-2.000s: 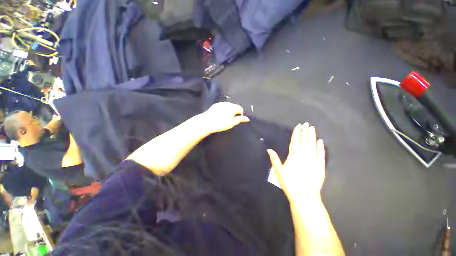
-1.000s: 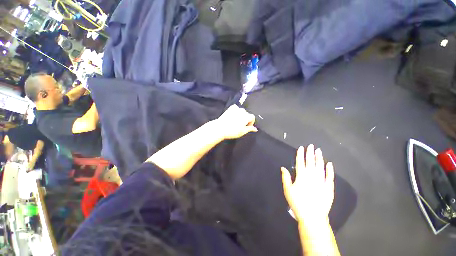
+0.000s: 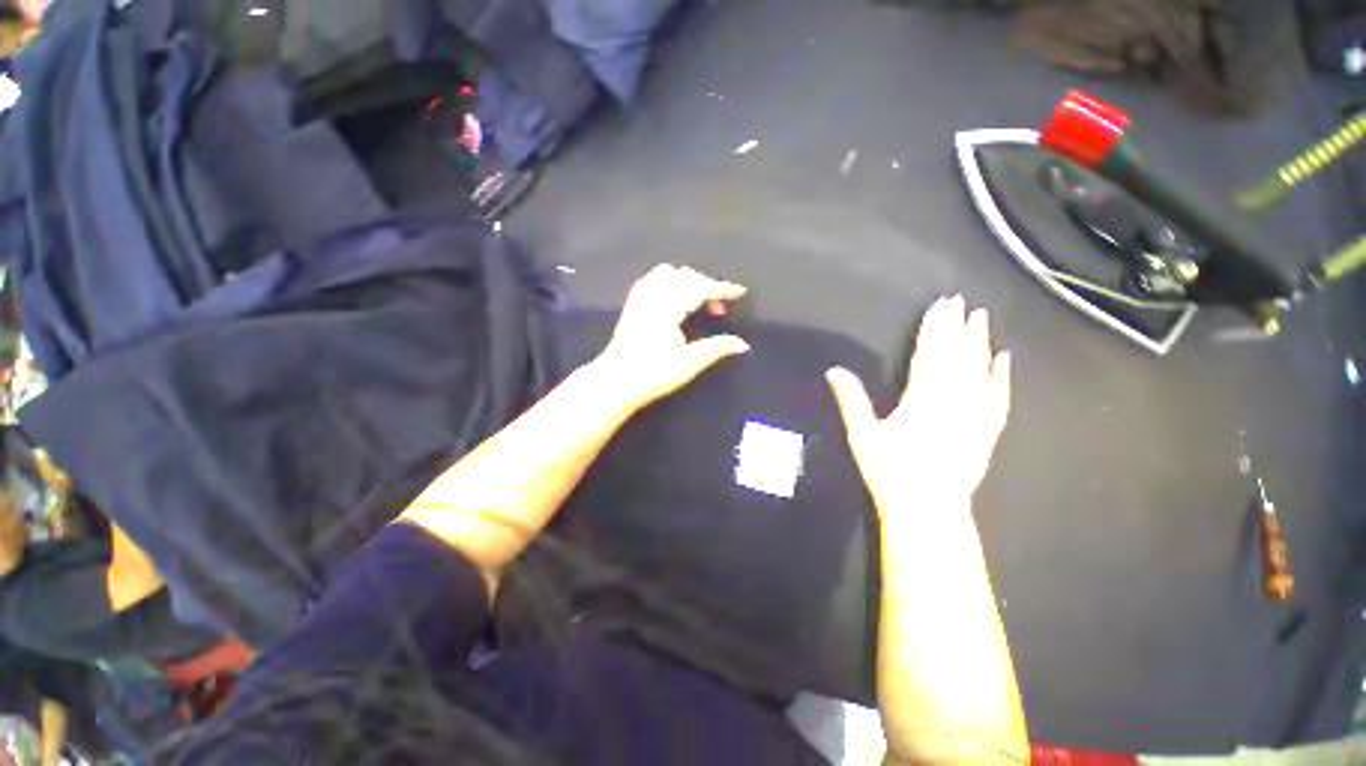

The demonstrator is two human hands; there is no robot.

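A dark navy garment piece (image 3: 704, 554) lies on the dark grey padded table in front of me. A small white square label (image 3: 770, 458) shows on it between my hands. My left hand (image 3: 668, 332) is over the garment's upper part, fingers curled and apart, with no cloth visibly gripped. My right hand (image 3: 936, 412) lies flat along the garment's right edge, fingers extended and thumb apart. The steam iron (image 3: 1079, 240), with a pale rim and red part, rests on the table at the upper right, touched by neither hand.
Navy garments (image 3: 255, 389) are heaped at the left and far left. A brown-handled small tool (image 3: 1273, 554) lies at the right. Brown cloth (image 3: 1154, 45) is at the far right. Yellow ribbed hose (image 3: 1318, 157) runs behind the iron. A person's arm (image 3: 132, 572) shows at the left edge.
The view has shifted, bringing the iron and brown-handled tool further in. My left hand has opened from its pinched pose. The white label, earlier mostly hidden by my right hand, is now uncovered.
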